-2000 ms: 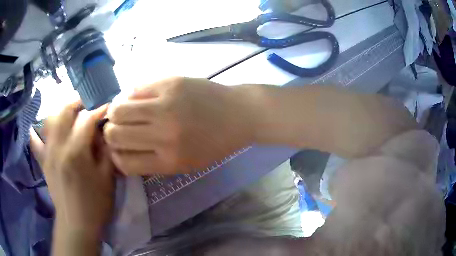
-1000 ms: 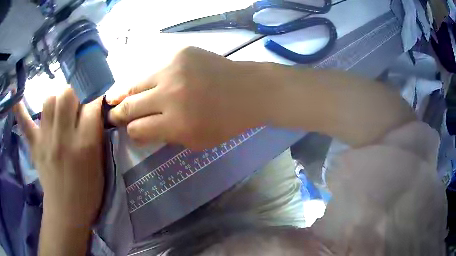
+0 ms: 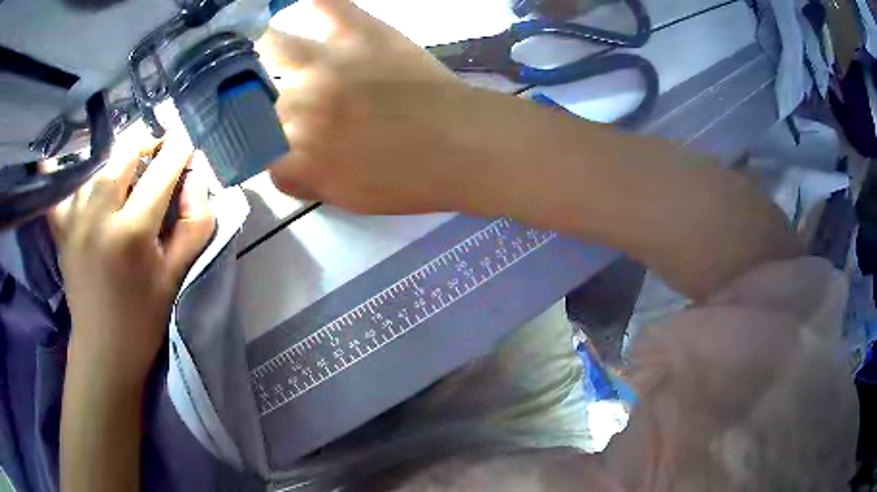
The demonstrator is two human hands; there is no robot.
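Observation:
My left hand lies on cloth below the sewing machine head, fingertips near the presser area, which is hidden. A dark garment panel with a pale edge runs from under my left hand over the table edge. The grey-blue ribbed knob is between my hands. My right hand is beside the knob, fingers curled toward the machine; its fingertips are lost in glare and I cannot tell whether it holds anything.
Blue-handled scissors lie on the white machine bed, partly behind my right arm. The printed ruler scale runs along the grey table edge. Fabric offcuts hang at the right. Dark cloth is heaped at the left.
My right hand has left the cloth by my left fingers and moved up and right, behind the knob. The pale-edged cloth now shows curved below my left hand. The view has shifted slightly.

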